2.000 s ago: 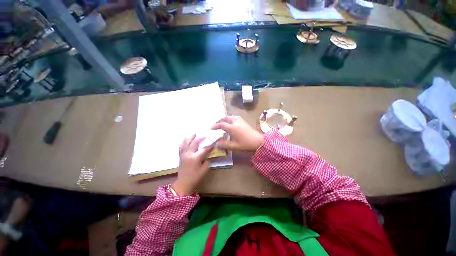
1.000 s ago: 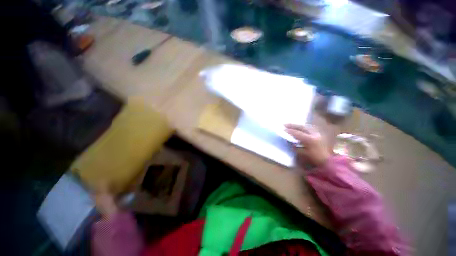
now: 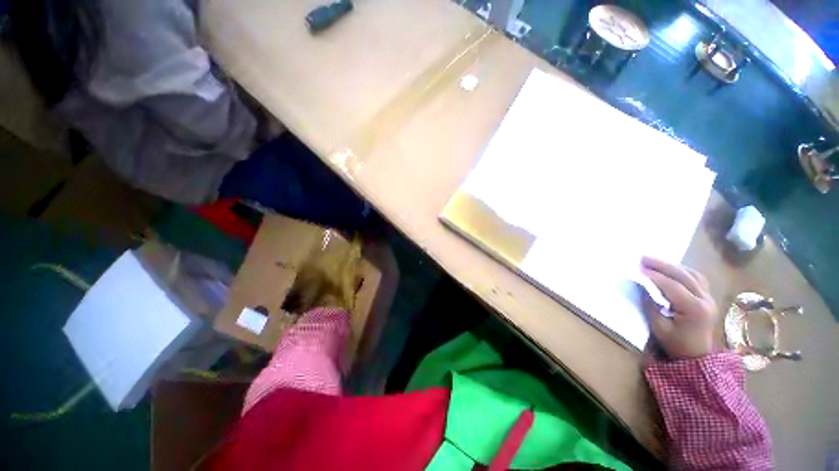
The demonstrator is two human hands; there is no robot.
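A stack of white paper (image 3: 589,184) lies on the table, with brown kraft paper (image 3: 483,228) showing at its lower left corner. My right hand (image 3: 681,308) rests at the stack's right end with a small crumpled bit of white paper between its fingers. A copper-gold stand (image 3: 762,331) lies right of this hand. My left forearm reaches down to an open carton (image 3: 267,276) below the table. Crumpled yellow-brown paper (image 3: 342,271) is at the carton's opening. My left hand is blurred and mostly hidden there, and its grip cannot be told.
A white block (image 3: 747,227) stands beyond the stack. More stands (image 3: 618,28) are on the green belt. A dark handle (image 3: 328,15) and a white dot (image 3: 469,82) lie on the table. A white stack (image 3: 133,327) is beside the carton. A seated person's sleeve (image 3: 166,101) is at upper left.
The view has swung left and down. My left hand has left the paper stack, held a yellow-brown sheet, and is now at the carton with it. My right hand stays at the stack.
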